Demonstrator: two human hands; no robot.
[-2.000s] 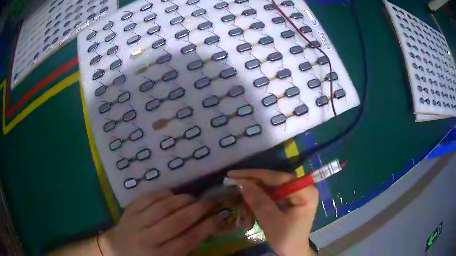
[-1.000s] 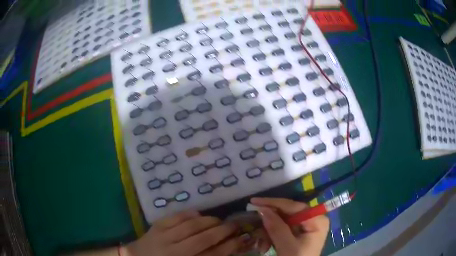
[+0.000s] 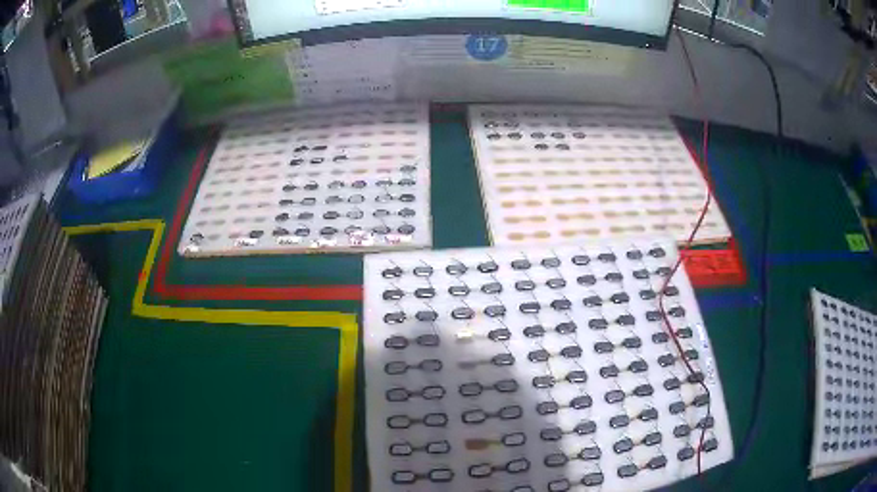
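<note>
The nearest component tray (image 3: pixel 524 327), a white board, lies at the lower centre, its near edge cut off by the frame. It bears rows of paired oval components (image 3: pixel 414 393) with dark rims, joined by thin strips. One pair has a brown part (image 3: pixel 478 444) at its left end. A small pale bright spot (image 3: pixel 465 334) shows higher in the same column. A thin red probe lead (image 3: pixel 663 306) crosses the tray's right side. Both my hands and the red probe are out of view. A shadow falls on the lower middle of the tray.
Two trays lie behind, one left (image 3: pixel 260 163) and one right (image 3: pixel 596 178) with orange rows. Another tray (image 3: pixel 846 384) is at the right edge. A tray stack (image 3: pixel 53 336) and a blue bin (image 3: pixel 125 183) stand far left. A monitor (image 3: pixel 452 21) and a panel numbered 17 (image 3: pixel 487 45) are behind.
The view has lifted, so the tray sits lower in the picture and the monitor and rear trays show. Both hands and the red probe have left the frame at the bottom.
</note>
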